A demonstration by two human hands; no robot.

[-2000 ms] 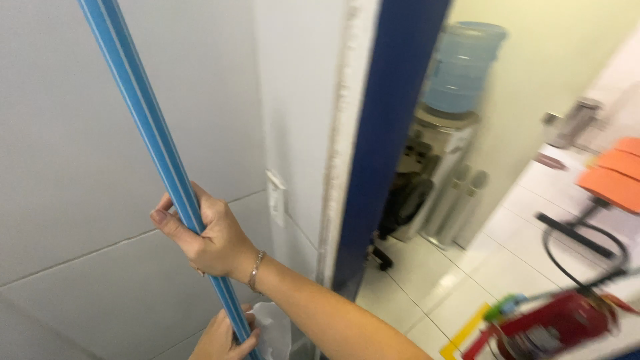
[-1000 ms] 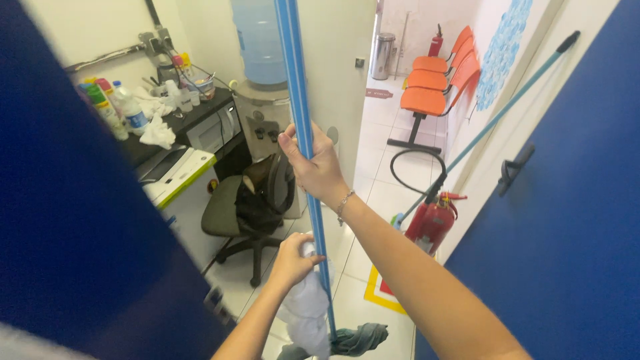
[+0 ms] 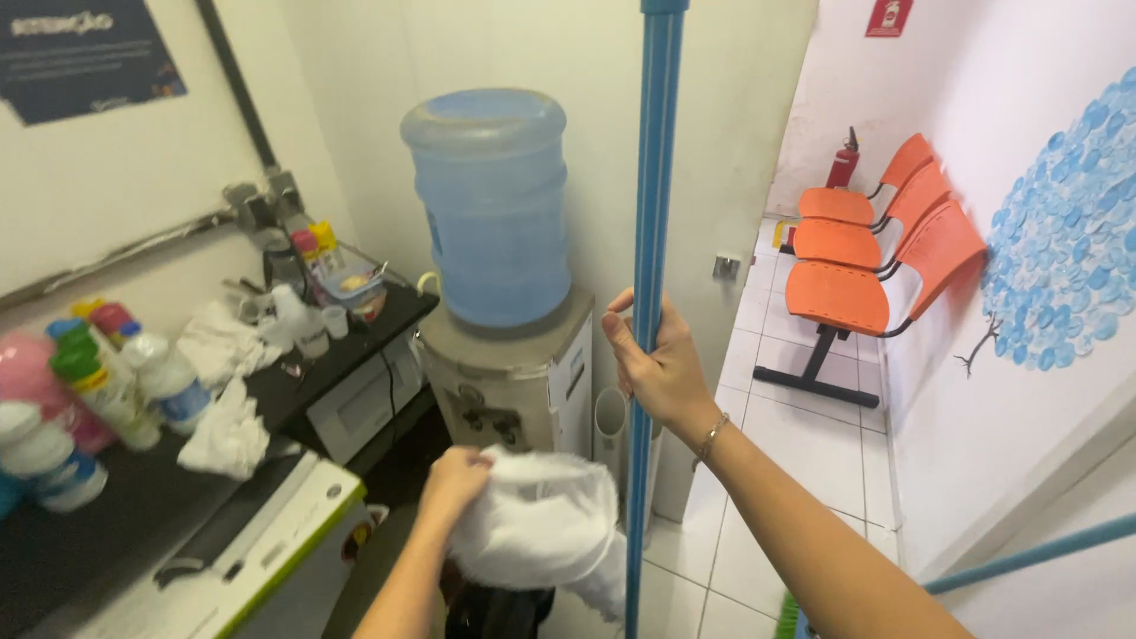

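Note:
My right hand [image 3: 652,359], with a bracelet on the wrist, is closed around a blue striped pole [image 3: 652,177] that stands nearly upright at the centre of the view. The pole's lower end runs out of the frame. To its left, my left hand [image 3: 457,488] grips a white cloth [image 3: 541,524] by one edge. The cloth hangs bunched and slightly blurred, in front of a water dispenser [image 3: 484,404] and close to the pole.
A black counter [image 3: 293,382] at left bears bottles, cloths and cups. A blue water jug [image 3: 497,213] tops the dispenser. Orange chairs [image 3: 839,297] line the corridor, with a fire extinguisher [image 3: 843,164] behind. Another blue pole [image 3: 1029,555] slants at lower right, near green bristles [image 3: 787,615].
The view has moved on past the blue door edges. My left hand was at the pole with the cloth below it; now it holds the cloth out to the left of the pole. My right hand still grips the pole.

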